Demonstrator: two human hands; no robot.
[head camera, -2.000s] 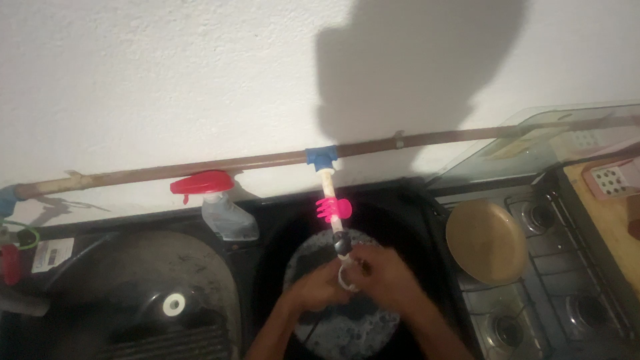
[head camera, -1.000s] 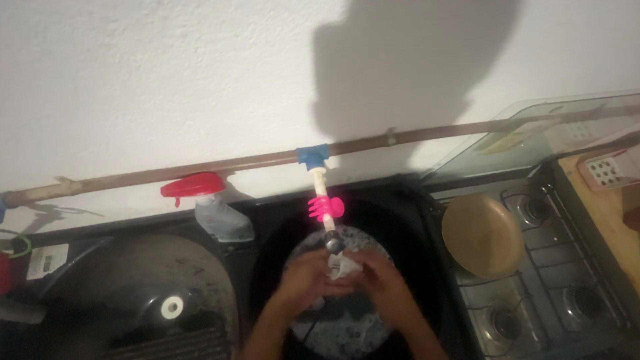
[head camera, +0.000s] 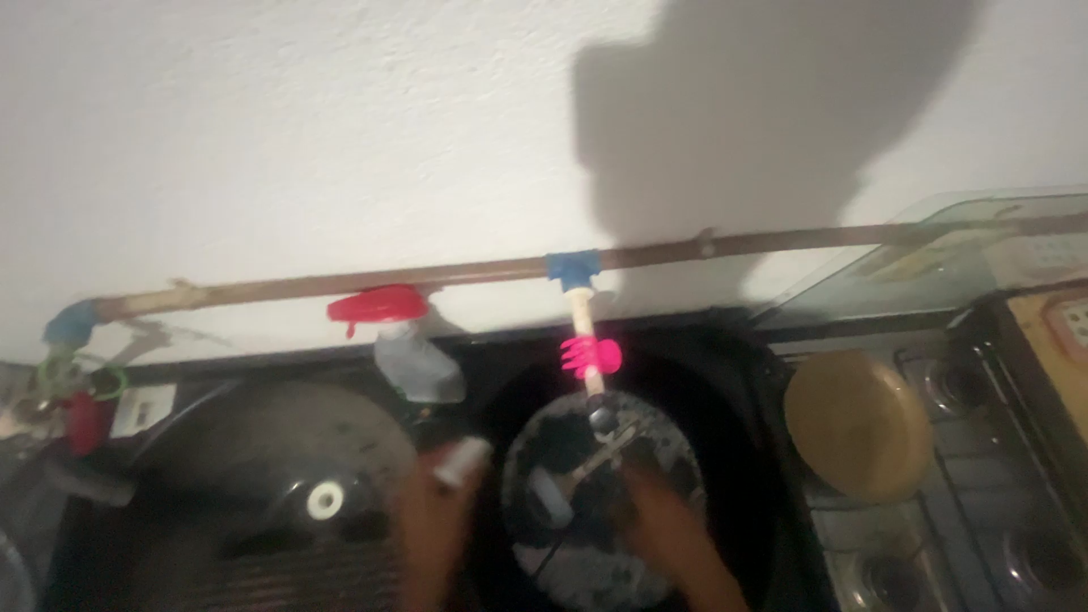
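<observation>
My left hand (head camera: 438, 493) is blurred over the divider between the two black sinks, shut on a small white object (head camera: 461, 461) whose kind I cannot tell. Over the right sink, my right hand (head camera: 650, 501) is also blurred, close to a long thin utensil (head camera: 605, 450) below the faucet; its hold on it is unclear. The faucet is a white pipe (head camera: 583, 314) with a pink clip-like piece (head camera: 590, 357) around it and a dark spout (head camera: 602, 416). Beneath the hands is a round basin of sudsy water (head camera: 569, 565), with a pale item (head camera: 552, 497) at its left part.
A spray bottle with a red head (head camera: 416, 365) stands behind the sinks. The left sink (head camera: 348, 416) has a white drain ring (head camera: 325, 500). At the right, a tan round pan or lid (head camera: 858, 425) rests on the gas stove (head camera: 960, 527). A brown pipe (head camera: 476, 272) runs along the wall.
My hands were together under the spout around a white object; now they are apart. My left hand has moved left with a white object, and the thin utensil now shows beneath the faucet.
</observation>
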